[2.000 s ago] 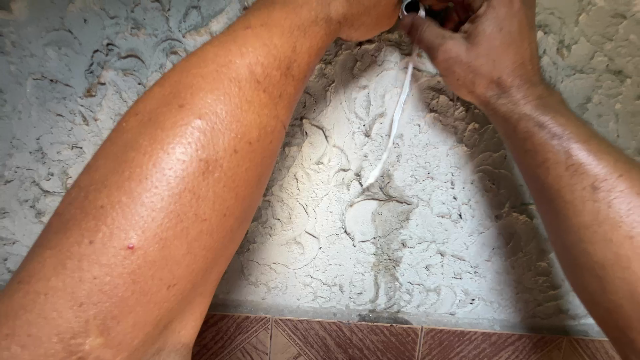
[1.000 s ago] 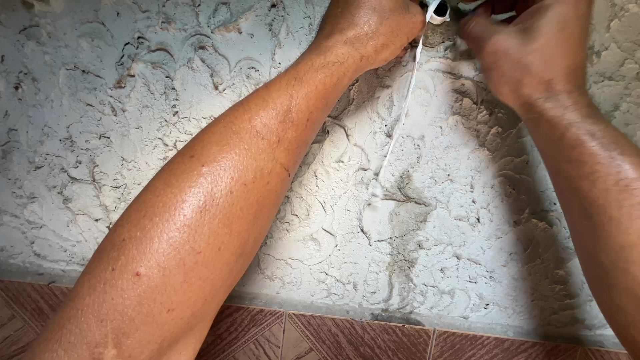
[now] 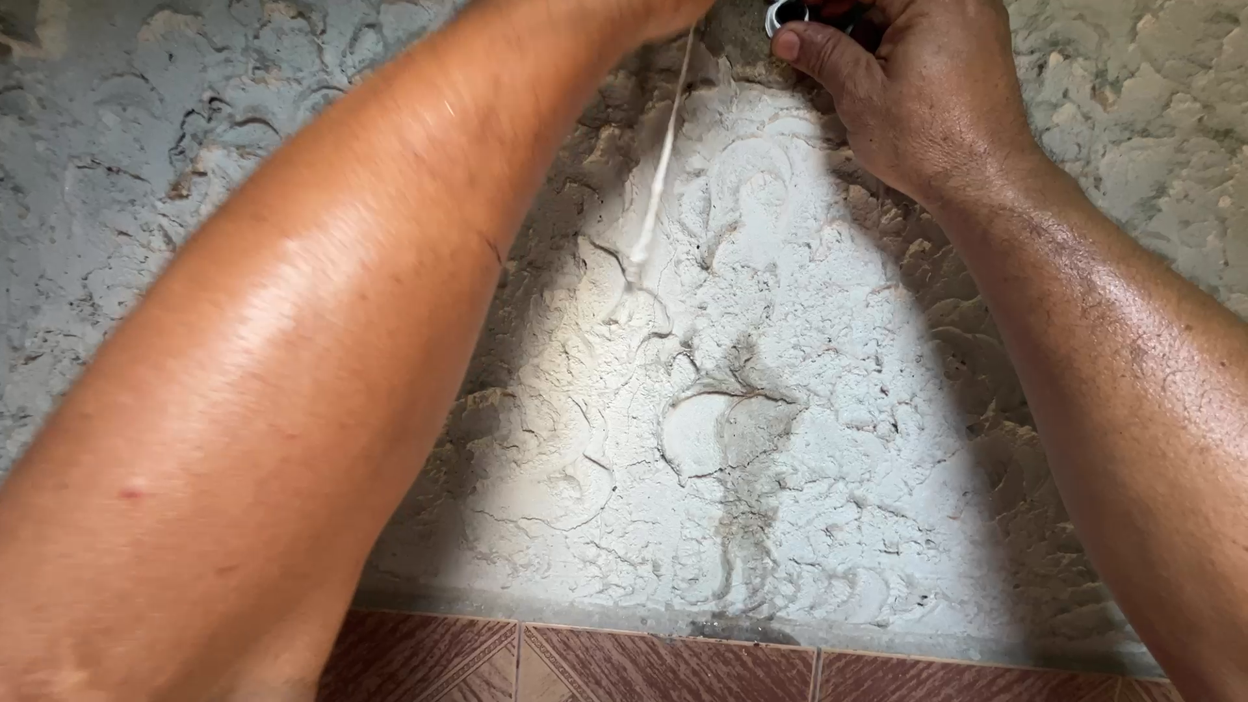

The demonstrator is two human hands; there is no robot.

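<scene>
My left hand (image 3: 673, 12) is cut off by the top edge, so its fingers are mostly hidden. From beside it a white strand (image 3: 659, 175), perhaps tape or thread, hangs in front of the plaster with its lower end loose. My right hand (image 3: 907, 78) is at the top, right of centre, its thumb against a small ring-shaped fitting (image 3: 786, 18) with a pale rim and dark opening. Something dark lies within the curled fingers, too hidden to name. Behind both hands is a rough plastered wall (image 3: 829, 292).
Reddish-brown patterned tiles (image 3: 673, 668) run along the foot of the wall. A damp streak (image 3: 751, 487) goes down the plaster to a wet spot near the tiles. My forearms span both sides of the view and cast shadows.
The left hand has moved apart from the ring-shaped fitting, and the white strand has gone left with it. One second ago strand and fitting were close together.
</scene>
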